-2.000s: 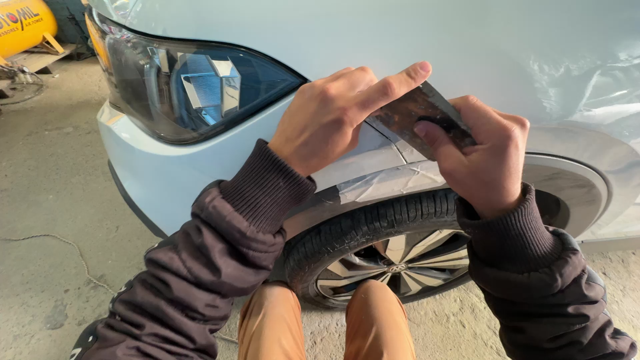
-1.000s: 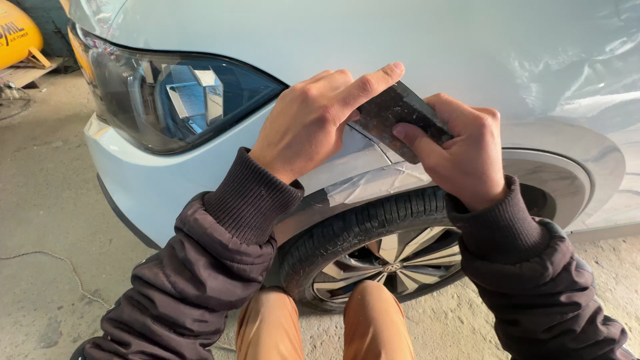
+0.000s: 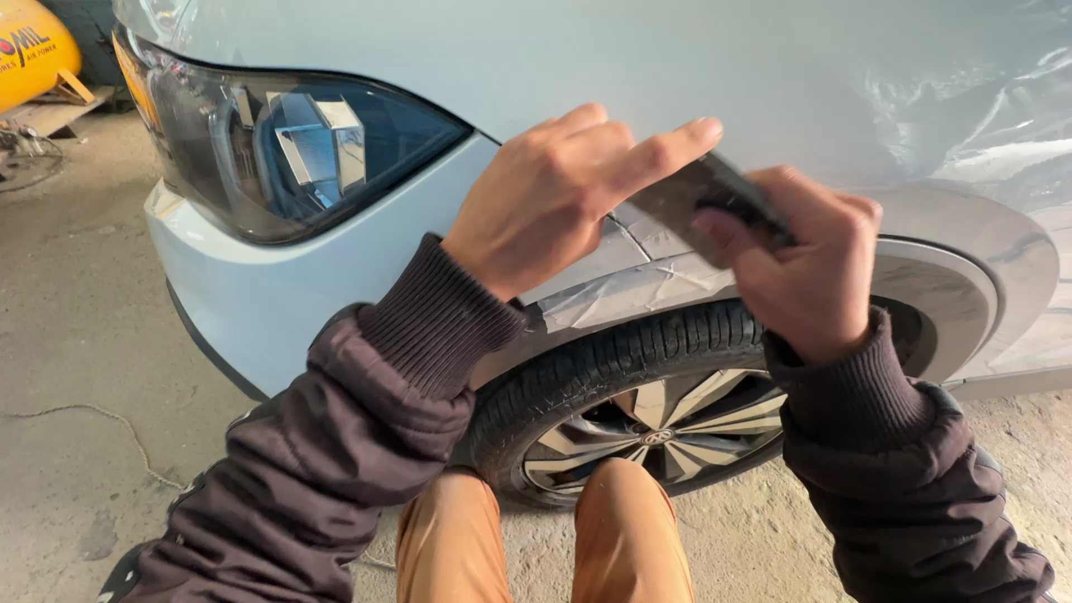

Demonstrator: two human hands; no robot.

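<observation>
A dark, flat, rectangular block (image 3: 682, 209) with a worn face is tilted above the front wheel arch of a light-coloured car. My right hand (image 3: 808, 260) grips its right end, the thumb lying across the face. At its left end is my left hand (image 3: 561, 188), index finger stretched along the upper edge, other fingers bent and thumb hidden. Blur softens the block and my right hand. Behind them is the car's fender (image 3: 670, 75); wrinkled masking tape (image 3: 636, 293) lies along the arch trim below.
The headlight (image 3: 318, 159) is to the left. Beneath the arch, the tire (image 3: 620, 360) and alloy wheel (image 3: 657, 435) stand close to my knees. Clear plastic film (image 3: 971, 126) covers bodywork at right. A yellow tank (image 3: 38, 54) stands at upper left; a thin cord (image 3: 126, 423) lies on the concrete floor.
Both hands stay on the block over the wheel arch. The block's tilt shifts slightly between the frames, and it is more blurred now.
</observation>
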